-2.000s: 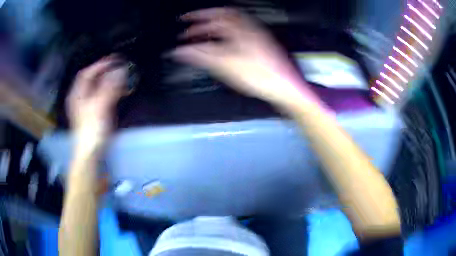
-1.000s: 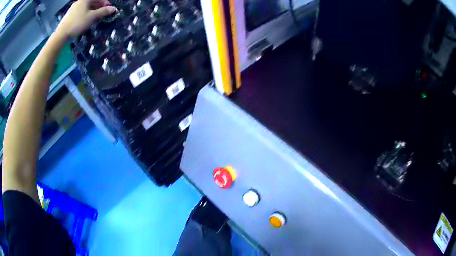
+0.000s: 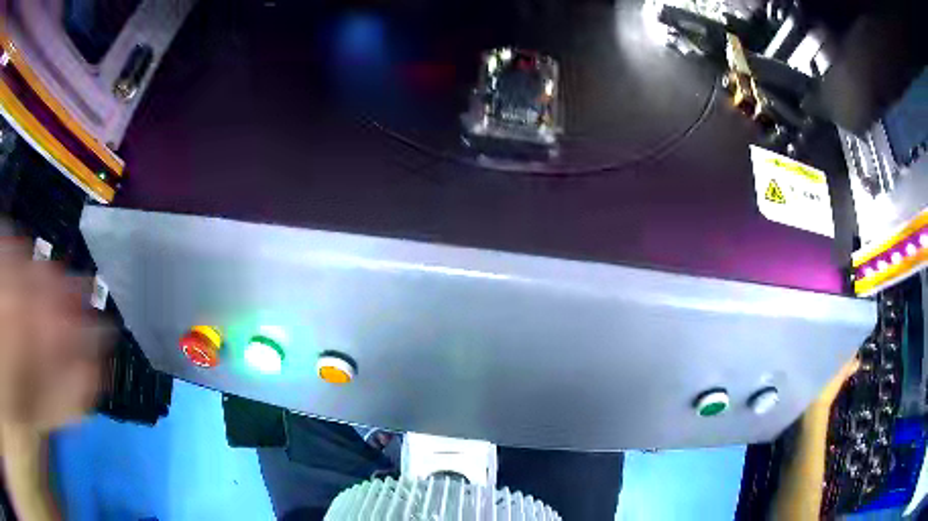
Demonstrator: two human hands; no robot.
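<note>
A clear, shiny fixture block [image 3: 517, 102] with a dark centre sits on the black table, inside a thin curved edge line. I cannot tell whether a part lies in it. My left hand [image 3: 46, 336] is large and blurred at the left edge, left of the grey panel; whether it holds anything cannot be told. My right forearm rises at the lower right, and a small part of my right hand [image 3: 843, 377] shows beside the panel's right end, at the black right tray [image 3: 870, 438]. Its fingers cannot be made out clearly.
The grey panel [image 3: 529, 346] carries a red emergency stop [image 3: 200, 347], a lit white button [image 3: 264, 354], an orange button [image 3: 336, 367] and a green button [image 3: 711, 403]. Bright metal machine parts [image 3: 748, 87] stand at the back right. Yellow bars flank the table. A white fan [image 3: 443, 501] is below.
The view has swung right from the left tray stack to the machine front. My left hand is now low at the left edge. My right arm has come into view. The left white button now glows green.
</note>
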